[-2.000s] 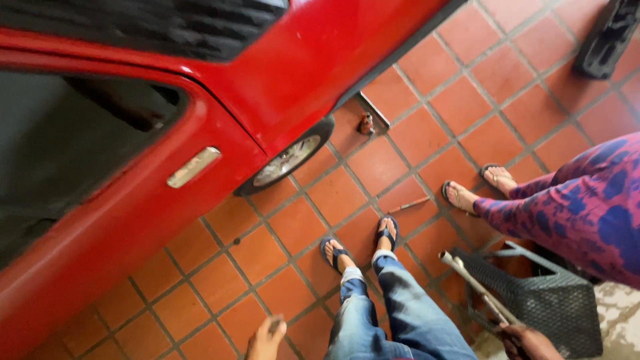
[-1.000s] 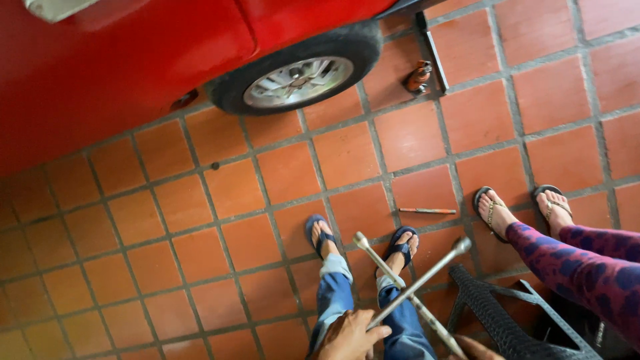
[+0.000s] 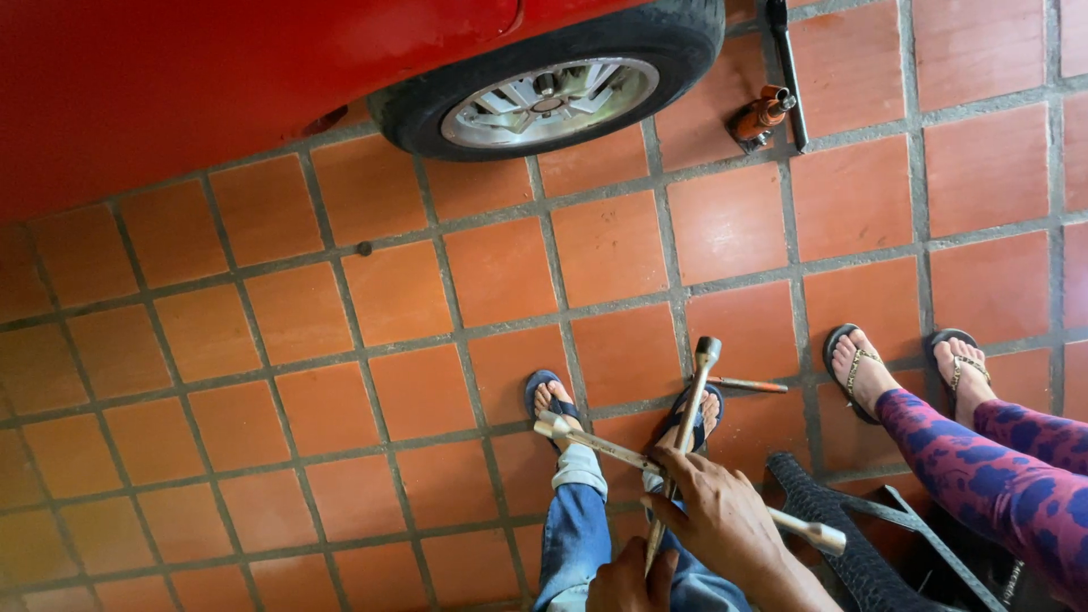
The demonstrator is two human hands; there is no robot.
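A four-way lug wrench is held above the jeans and sandals of the wearer. My right hand grips it near the crossing of its bars. Lower down, my left hand is closed on the end of one bar. Three socket ends show; the fourth is hidden by the left hand. Beyond the hands, a car wheel with a silver rim stands under the red car body. An orange bottle jack is on the tiles to the right of the tyre, beside a dark metal bar.
A thin reddish rod lies on the tiled floor near the wearer's foot. Another person in patterned leggings and sandals stands at the right. A dark plastic stool or stand is at the lower right. A small dark round object lies on the tiles.
The lug wrench was at the lower right, in the right hand alone; now both hands hold it in front of the wearer's legs. The view has moved with the wheel now more central.
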